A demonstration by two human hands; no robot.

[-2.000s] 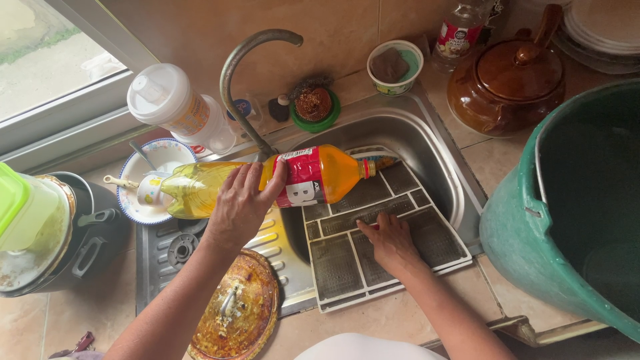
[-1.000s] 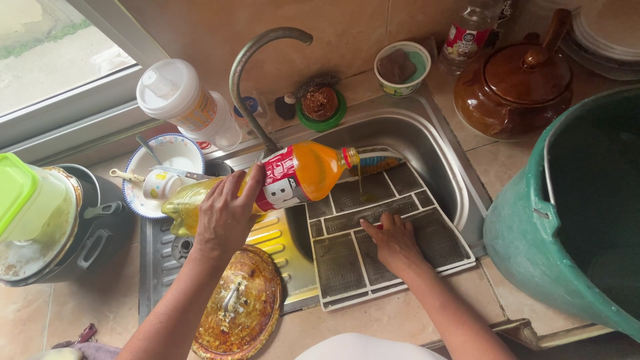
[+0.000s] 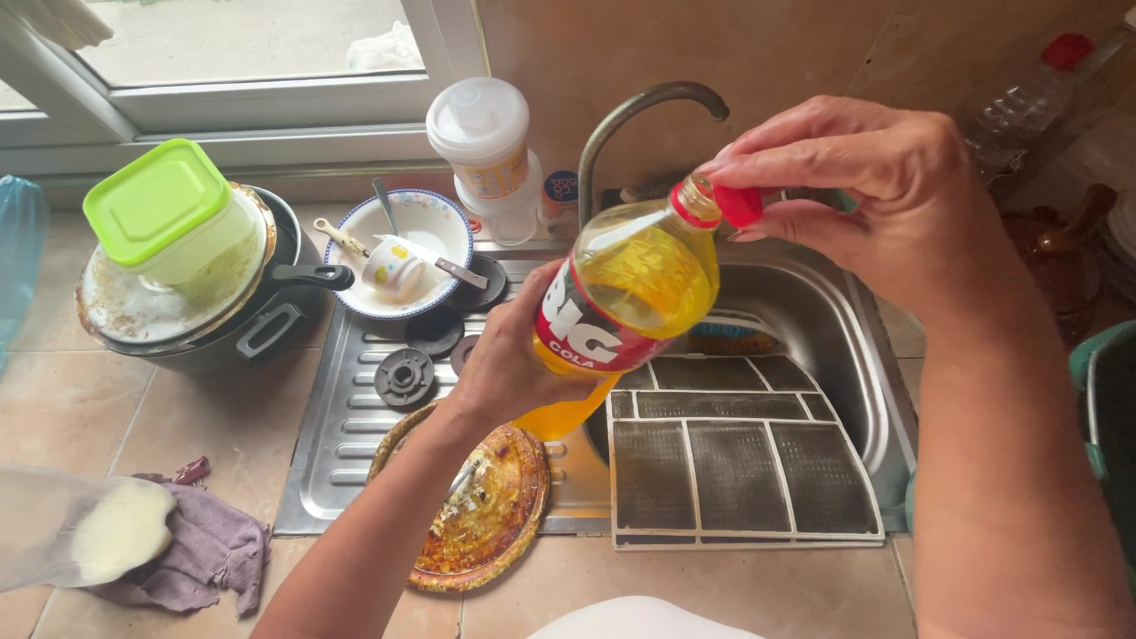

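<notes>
My left hand [image 3: 524, 359] grips a plastic Big Cola bottle [image 3: 635, 284] around its label, tilted with the neck up to the right and yellow-orange liquid inside. Between the fingertips of my right hand [image 3: 843, 177] is a red screw cap [image 3: 738, 204], held right beside the bottle's uncovered mouth. Below the bottle, a white-framed dark mesh filter panel [image 3: 738, 470] lies over the steel sink basin [image 3: 874, 382]. A brush with blue bristles [image 3: 732, 337] rests in the basin behind the panel. The bottle's lower end is partly hidden by my left hand.
The curved faucet [image 3: 593, 146] rises behind the bottle. On the drainboard [image 3: 328, 461] are a bowl with utensils [image 3: 457, 222], black round parts [image 3: 404, 377] and a stained round lid [image 3: 484, 532]. A pot [image 3: 284, 231] and purple cloth [image 3: 213, 541] lie left; a green bucket [image 3: 1087, 355] stands right.
The bottle has gone from lying nearly level over the panel to neck up. My right hand has left the panel and now holds the red cap at the bottle's mouth. The view has shifted left.
</notes>
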